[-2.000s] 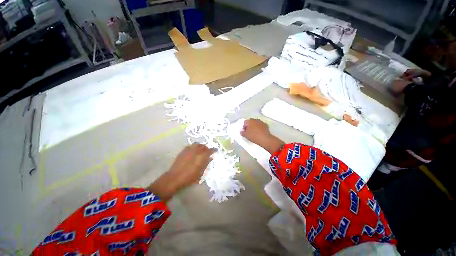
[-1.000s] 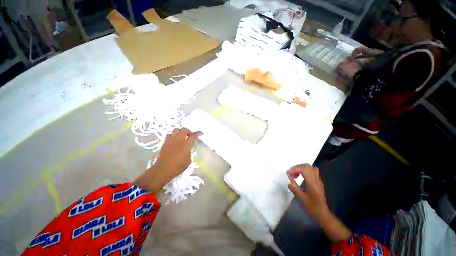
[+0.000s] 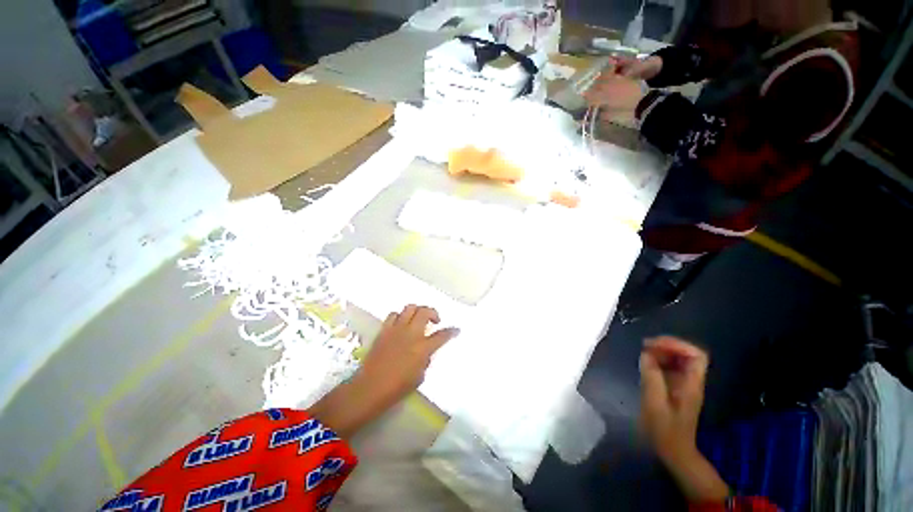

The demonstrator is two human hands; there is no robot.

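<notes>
A white garment panel (image 3: 541, 290) with two straps and a U-shaped neck lies flat at the table's right edge, straps pointing left. My left hand (image 3: 412, 345) rests on its lower strap side, fingers spread, holding nothing that I can see. My right hand (image 3: 676, 385) is raised off the table's right side, over the floor, with its fingers curled together; whether something thin is between them cannot be told. A tangled heap of white strips (image 3: 275, 300) lies left of the panel.
A brown card pattern (image 3: 290, 130) lies at the far left. Orange scraps (image 3: 486, 164) lie on white cloth behind the panel. A white bundle with a black band (image 3: 471, 75) stands farther back. Another person (image 3: 761, 110) works at the far right. Stacked cloth (image 3: 851, 440) hangs at lower right.
My left hand has moved right onto the panel. My right hand has moved from the strap area out past the table's right edge. The view has turned right, and the other person's hands have risen.
</notes>
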